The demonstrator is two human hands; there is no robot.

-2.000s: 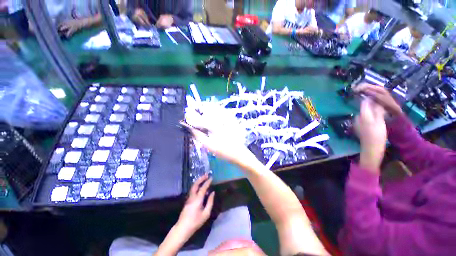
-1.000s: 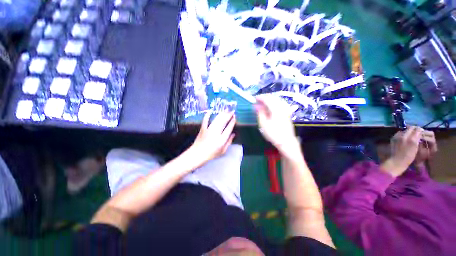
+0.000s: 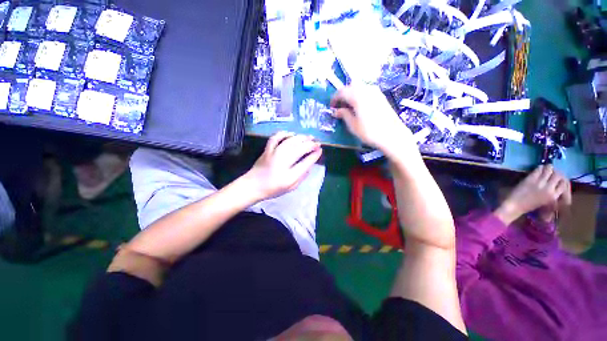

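Observation:
My left hand is at the bench's front edge with curled fingers; whether it holds anything is hidden. My right hand is just right of it, over the bench edge, thumb and fingertips close together. A narrow white strip ends near its fingers; I cannot tell if it is gripped. Overexposed loose white flat cables lie beyond my right hand. Dark boards with curling white cables lie to the right. Small shiny boards without cables lie beyond my left hand, beside the large tray.
A large black tray at left holds rows of boards with pale squares. Thin yellow-orange wires lie right of the cable heap. A person in a purple top works at right. A red stool stands below the bench.
The view has tilted down and shifted. My right hand has come from the white cables to the bench's front edge. My left hand has drawn back slightly from the small boards.

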